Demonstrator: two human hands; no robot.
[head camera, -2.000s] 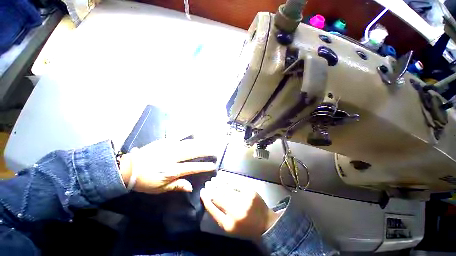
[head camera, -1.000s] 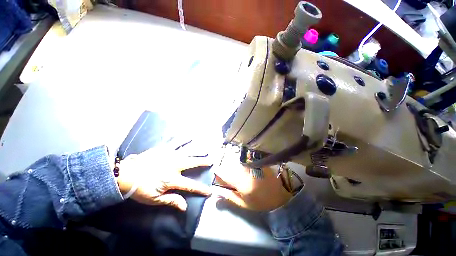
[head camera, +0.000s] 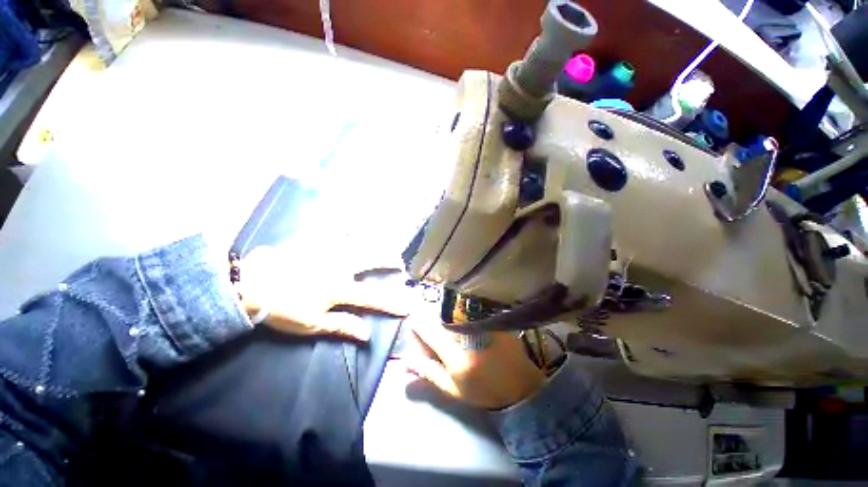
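The dark fabric (head camera: 276, 409) lies on the white machine table and hangs over its front edge toward my lap. A dark corner of it shows beyond my left wrist. My left hand (head camera: 324, 300) lies spread flat on the fabric, its fingers toward the needle area, overexposed by glare. My right hand (head camera: 476, 361) is at the fabric's right edge, under the left end of the cream sewing machine head (head camera: 657, 228). Its fingertips are by the fabric edge; glare hides whether they pinch it. The needle and presser foot are mostly hidden.
A ribbed post (head camera: 547, 57) stands on the machine head. Thread cones (head camera: 579, 68) stand behind it before a reddish-brown board (head camera: 409, 33). Blue cloth (head camera: 17, 38) is at the upper left. A small dark-and-white panel (head camera: 738, 450) is at the table's lower right.
My right hand has moved forward and under the machine head, now covering the scissors' area. My left hand has shifted slightly, and more dark fabric shows below it. The view has tilted.
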